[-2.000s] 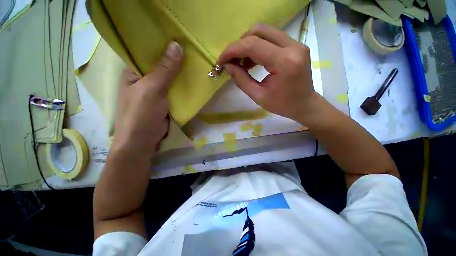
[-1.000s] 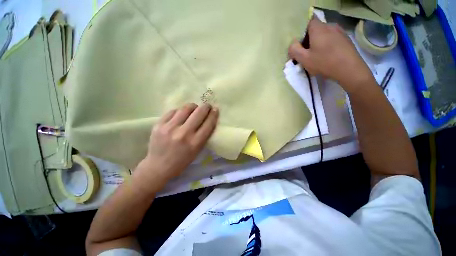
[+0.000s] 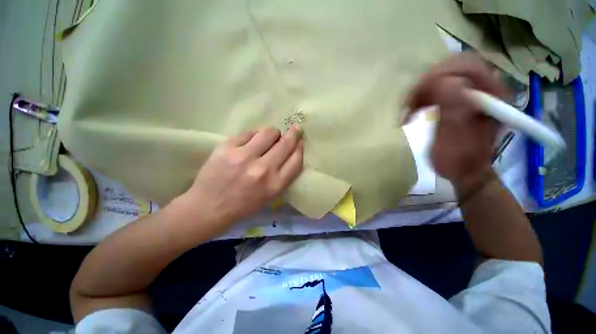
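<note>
The bag panel (image 3: 189, 72) lies olive side up over the work board, with a seam down its middle and one lower corner folded to show yellow. A tiny metal logo (image 3: 295, 119) sits beside the lower end of the seam. My left hand (image 3: 251, 163) presses on the panel with its fingertips at the logo's lower edge. My right hand (image 3: 461, 117) is blurred above the panel's right edge, holding a white pen-shaped tool (image 3: 516, 117) whose barrel points out to the lower right. The tool's tip is hidden or too blurred to tell.
A masking tape roll (image 3: 63, 194) and pink-purple thread snips (image 3: 36, 109) are at left, the snips on stacked panels (image 3: 26, 78). At right are a blue-rimmed parts tray (image 3: 537, 140) and, above it, loose olive pieces (image 3: 523, 32). White paper (image 3: 421, 150) shows beside the panel.
The panel was turned from yellow side to olive side up. My right hand left the logo, reached to the panel's right edge, and now holds the white tool. My left hand now rests by the logo.
</note>
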